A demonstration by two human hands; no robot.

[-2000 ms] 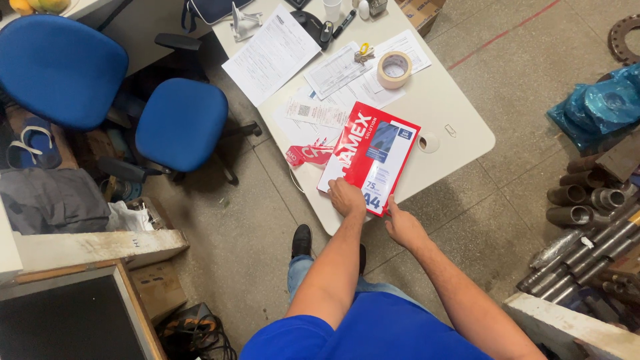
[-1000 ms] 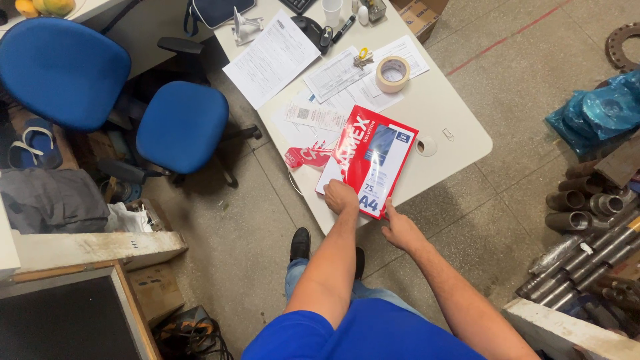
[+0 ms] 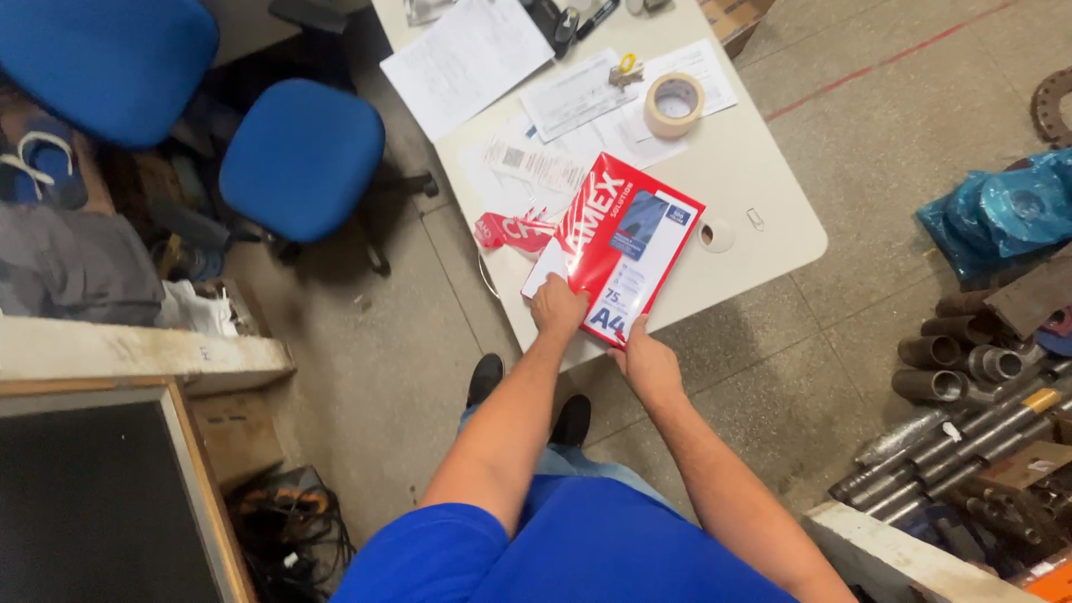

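Note:
A red and white ream of A4 paper (image 3: pixel 641 226) lies at the near corner of a pale table (image 3: pixel 754 193). White paper shows at its left side, where the wrapper is open. My left hand (image 3: pixel 559 308) grips the wrapper at that side, with the fingertips partly hidden. With thumb on top, my right hand (image 3: pixel 649 360) holds the ream's near right corner. A torn piece of red wrapper (image 3: pixel 511 232) sticks out to the left of the ream.
Printed sheets (image 3: pixel 469 63), keys (image 3: pixel 626 74), a roll of masking tape (image 3: pixel 673 105) and a paper clip (image 3: pixel 755 219) lie on the table. A blue office chair (image 3: pixel 301 159) stands left. Metal pipes (image 3: pixel 930 352) and a blue plastic-wrapped bundle (image 3: pixel 1005 209) are at the right.

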